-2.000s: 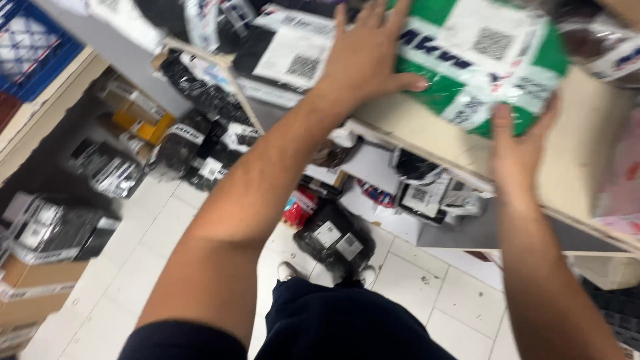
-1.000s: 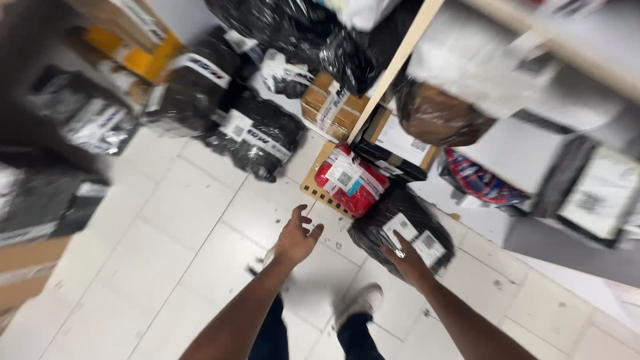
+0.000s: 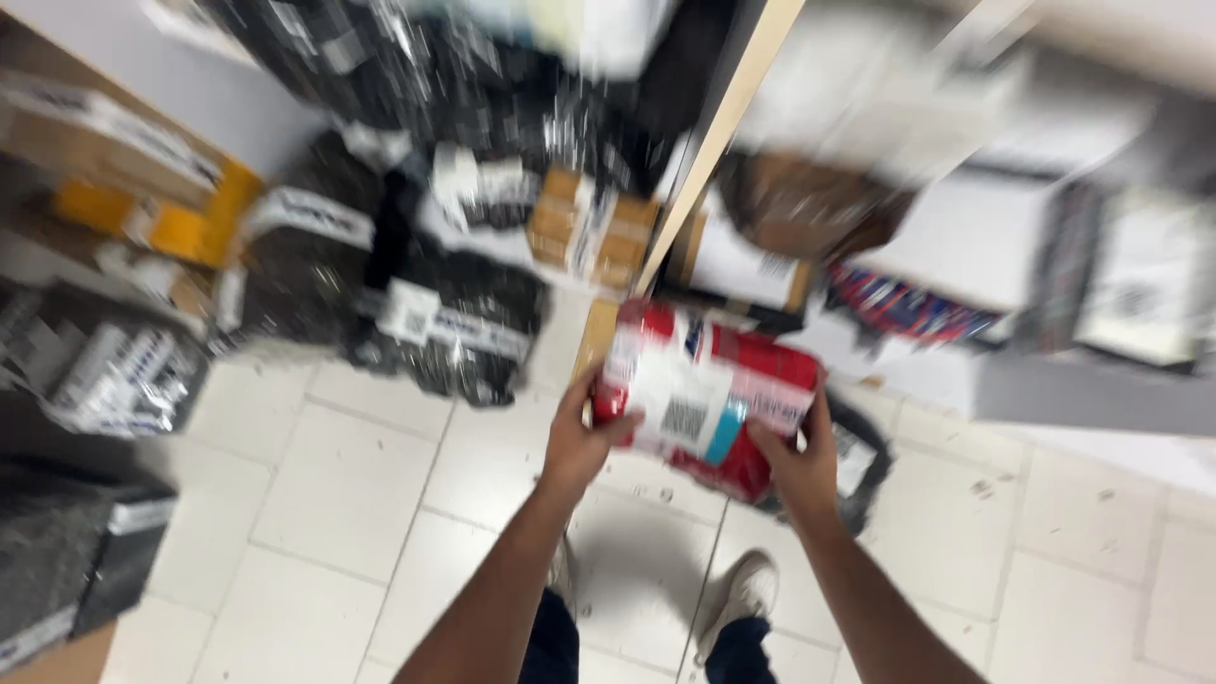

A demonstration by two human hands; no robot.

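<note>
A red plastic-wrapped parcel (image 3: 750, 366) with a white label, white tape and a blue strip is held between my two hands above the tiled floor. My left hand (image 3: 581, 437) grips its left end, the thumb on top. On its lower right end my right hand (image 3: 800, 456) has hold, with the thumb over the front. Partly behind the parcel and my right hand, a black plastic-wrapped parcel (image 3: 860, 465) with a white label sits on the floor.
Black-wrapped parcels (image 3: 475, 332) and a taped cardboard box (image 3: 594, 228) lie at upper left of the red parcel. A shelf's wooden edge (image 3: 722, 133) runs down toward it. Shelved packages, including a brown one (image 3: 817, 209), fill the upper right. More wrapped parcels (image 3: 123, 370) stand at left.
My hands were on a green parcel, then apart near the floor, the right at the black parcel. Both now hold the red parcel, which lay beside the black one.
</note>
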